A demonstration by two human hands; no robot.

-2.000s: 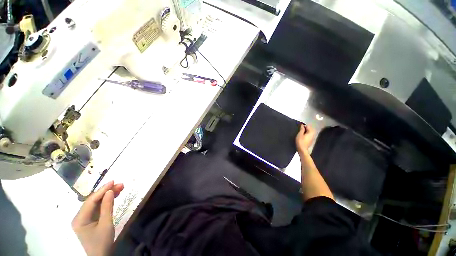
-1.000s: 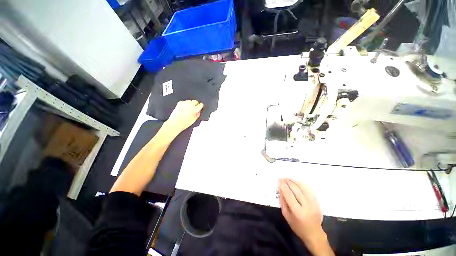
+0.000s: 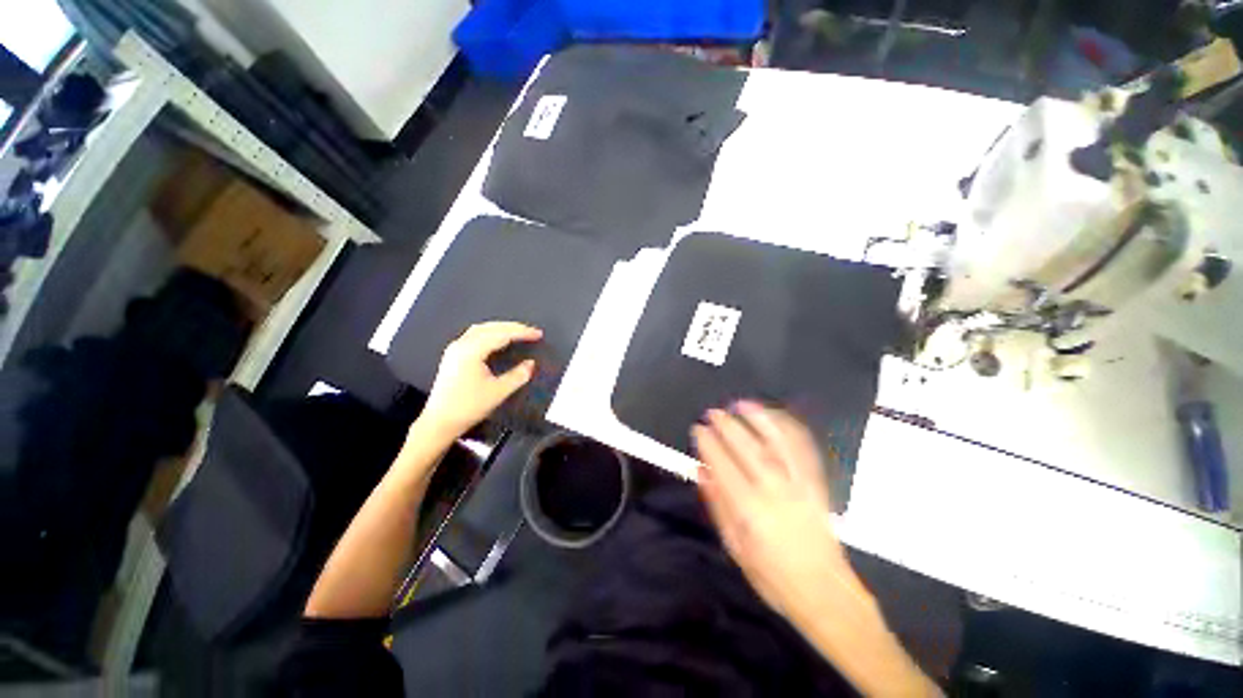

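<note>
A black fabric panel (image 3: pixel 791 321) with a white woven label (image 3: pixel 712 333) lies flat on the white table, its right edge by the needle area of the sewing machine (image 3: pixel 1056 205). My right hand (image 3: pixel 766 471) is on the panel's front edge, slightly blurred, fingers spread and flat. My left hand (image 3: pixel 484 375) is over the front of the plain dark panels (image 3: pixel 511 280), thumb and fingers apart, holding nothing. The labelled panels (image 3: pixel 614 143) lie behind them at the upper left. The presser foot is too blurred to make out.
Blue bins (image 3: pixel 661 17) stand behind the table. A round dark cup (image 3: pixel 578 488) sits below the table's front edge. A screwdriver (image 3: pixel 1202 443) lies under the machine arm. A shelf with a cardboard box (image 3: pixel 252 252) is at the left. A dark cord runs right along the table.
A labelled panel now lies by the needle area. My left hand has come off the labelled pile toward the plain panels. My right hand has moved onto the labelled panel. The view has shifted.
</note>
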